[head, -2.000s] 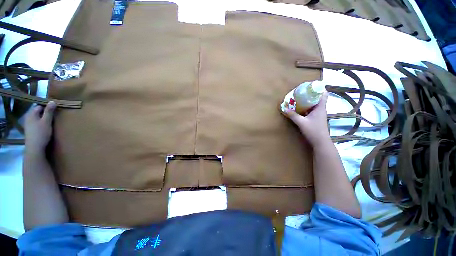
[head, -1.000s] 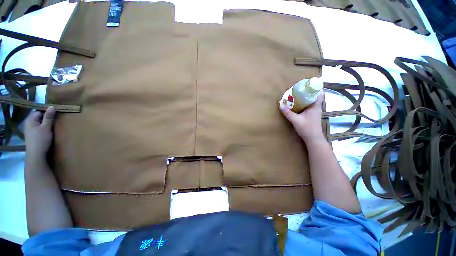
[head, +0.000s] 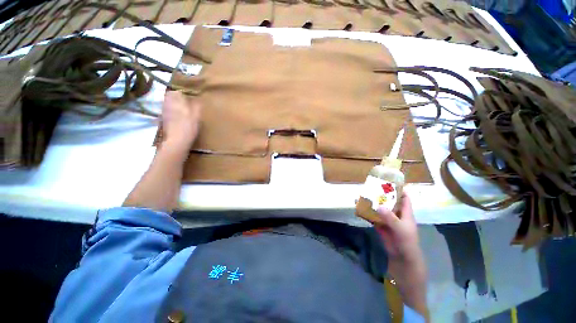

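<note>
The brown bag body panel (head: pixel 240 94) lies flat on the white table, with square notches at its far and near edges. Two brown layers show at the near edge. My left hand (head: pixel 180 120) rests on the panel's left edge, just below a strap end. My right hand (head: pixel 401 230) holds the glue bottle (head: pixel 384 183) near the table's front edge, its pale pointed nozzle up. A dark-blue label (head: pixel 227 37) is at the far left of the panel, and a small silvery patch (head: pixel 190 69) is near the left strap ends. Strap loops (head: pixel 436 94) extend from the right side.
Bundled brown straps (head: pixel 524 139) hang over stacked pieces at the right. Another tangled strap bundle (head: pixel 79 69) lies at the left on brown panels. A row of overlapped bag pieces (head: pixel 284 16) runs across the far side of the white table (head: pixel 95 183).
The view has widened, and the panel looks smaller and farther off. My right hand has moved off the panel towards me with the bottle, whose long nozzle now shows. My left hand stays at the left edge.
</note>
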